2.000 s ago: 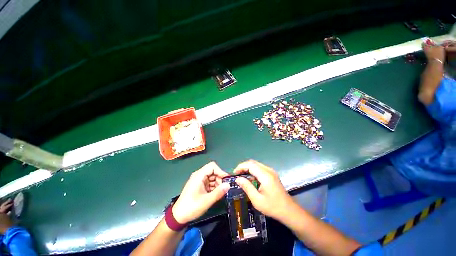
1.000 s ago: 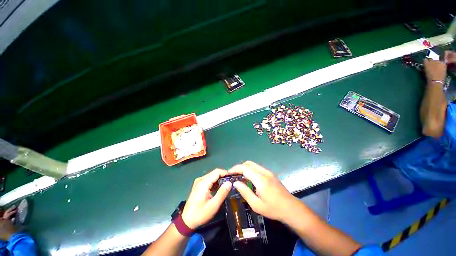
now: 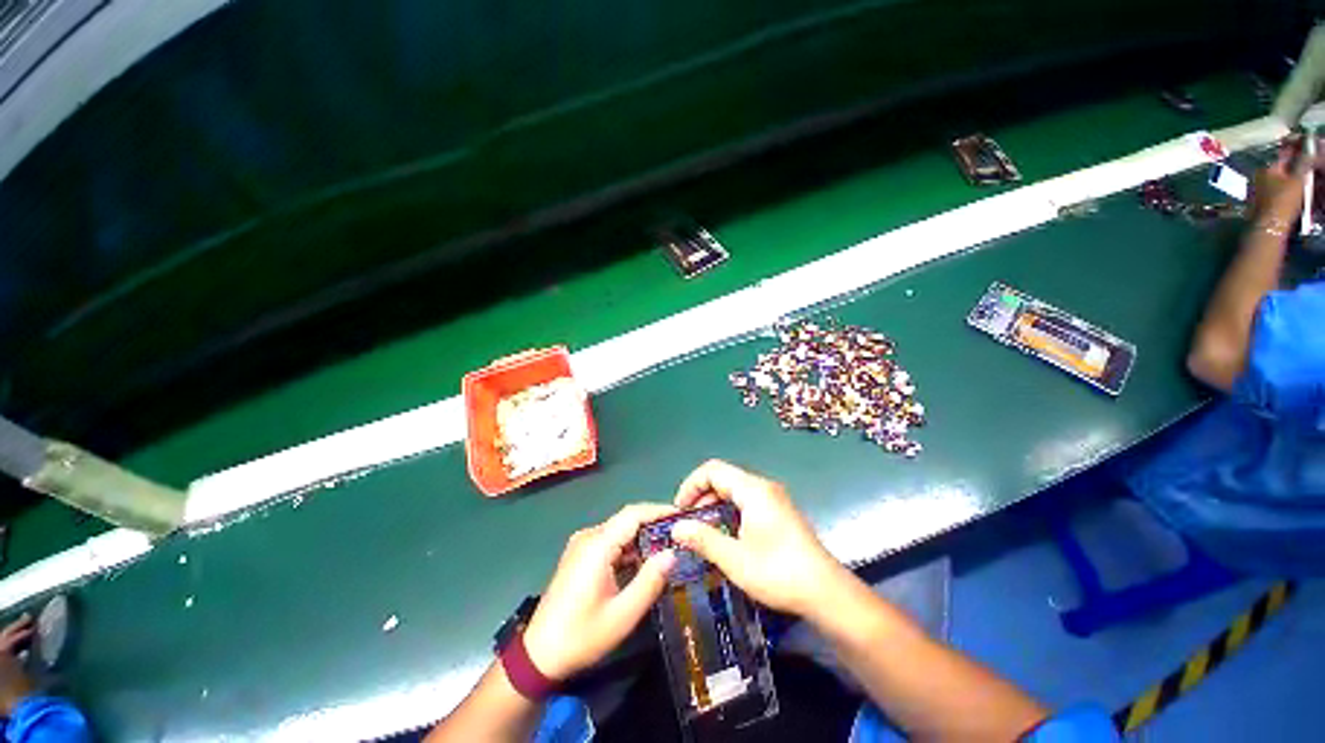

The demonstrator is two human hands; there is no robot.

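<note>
An open phone assembly [image 3: 708, 639] is held upright in the picture near the bench's front edge, its top end between my two hands. It shows an orange-gold strip down the middle and a white label near the lower end. My left hand [image 3: 599, 592] grips the top left side, thumb on the top end, with a dark red band on the wrist. My right hand [image 3: 763, 544] grips the top right side, its thumb pressing on the dark top area. Any small part under the thumbs is hidden. A loose pile of small modules [image 3: 831, 383] lies beyond my hands.
An orange bin [image 3: 475, 436] with whitish scraps stands left of the pile. Another phone [image 3: 1054, 338] lies right of it. Phones [image 3: 693, 250] sit on the green conveyor beyond the white strip [image 3: 872, 264]. A person's arm [image 3: 1238, 312] is at the right, another person's hand at the far left.
Both hands stay on the phone's top end; the thumbs have shifted and more of the top end shows. The conveyor phones have moved slightly right. The neighbour's hands at the right have moved.
</note>
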